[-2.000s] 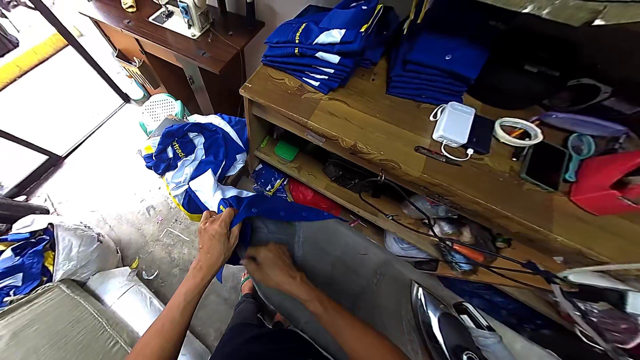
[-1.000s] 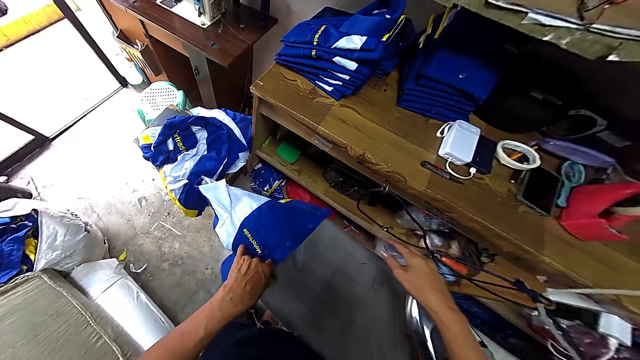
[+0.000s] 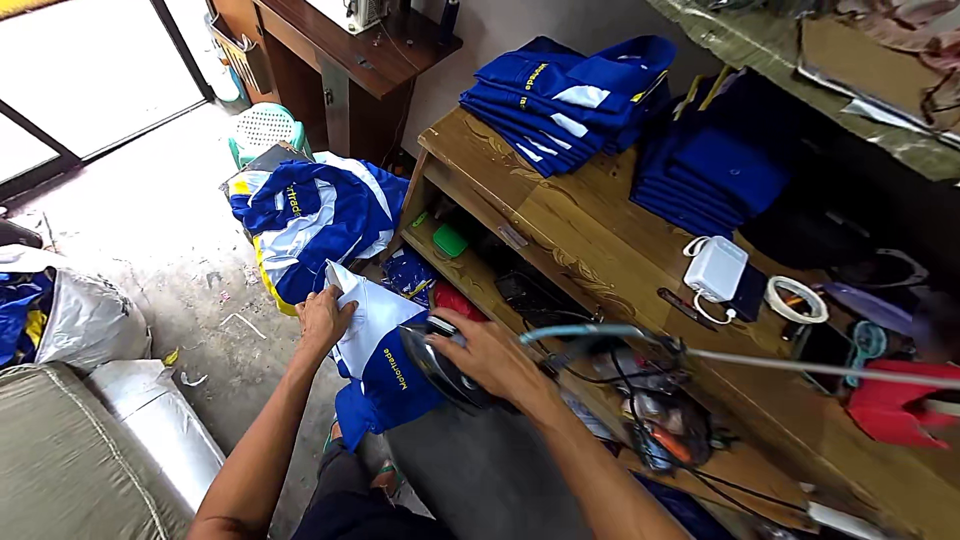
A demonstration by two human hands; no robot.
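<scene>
A blue and white garment with yellow lettering lies over the end of a dark ironing board. At its white part, my left hand pinches the cloth edge between thumb and fingers. My right hand grips a clothes iron, whose soleplate rests on the blue cloth near the lettering. The hand covers the iron's handle. A blue cord sleeve runs from the iron's side to the right. Just beyond the board's end, a heap of similar garments lies in front of a green plastic stool.
A wooden cabinet holds folded blue garments, a white power bank, a tape roll and a red object. Black cables hang along its shelf. A stuffed sack and a covered cushion stand left.
My right hand, empty one second ago, has taken hold of the iron and brought it left onto the garment. My left hand has moved from the lettered part to the white edge.
</scene>
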